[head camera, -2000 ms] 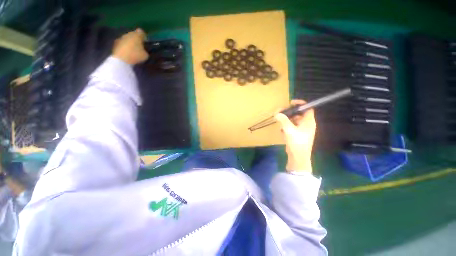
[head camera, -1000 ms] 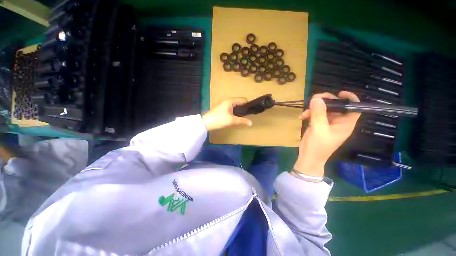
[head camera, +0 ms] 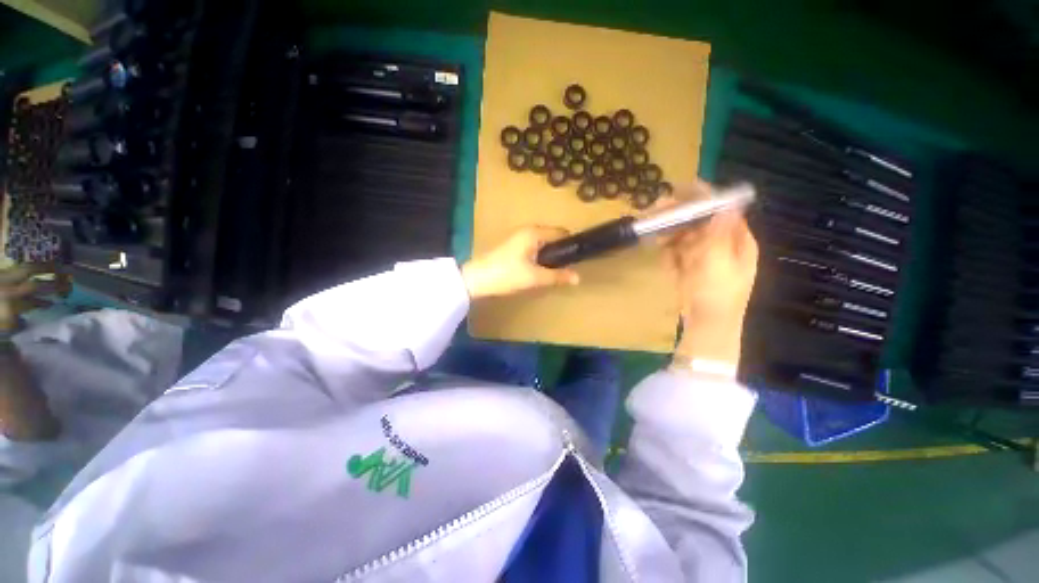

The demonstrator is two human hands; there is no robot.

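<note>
My left hand (head camera: 513, 267) is shut on the black body end of a tubular rod assembly (head camera: 592, 241), held over the lower part of the tan work board (head camera: 570, 305). The silver tube end points up and to the right. My right hand (head camera: 712, 256) is at the silver tube, blurred; its fingers are beside or behind the tube, and whether they grip it cannot be told. No thin rods show between the body and the tube. Several small dark rings (head camera: 581, 146) lie in a loose cluster on the board above the hands.
A slotted tray (head camera: 820, 251) with silver-ended rods is at the right. A black tray (head camera: 376, 194) holds rods at its top, left of the board. Stacked black trays (head camera: 148, 171) stand further left. A blue basket (head camera: 820, 416) is at lower right. Another person's sleeve (head camera: 97, 353) shows at far left.
The black body and silver tube, apart with thin rods between them a second ago, now sit together in line. My right hand has moved left; my left hand has stayed nearly in place.
</note>
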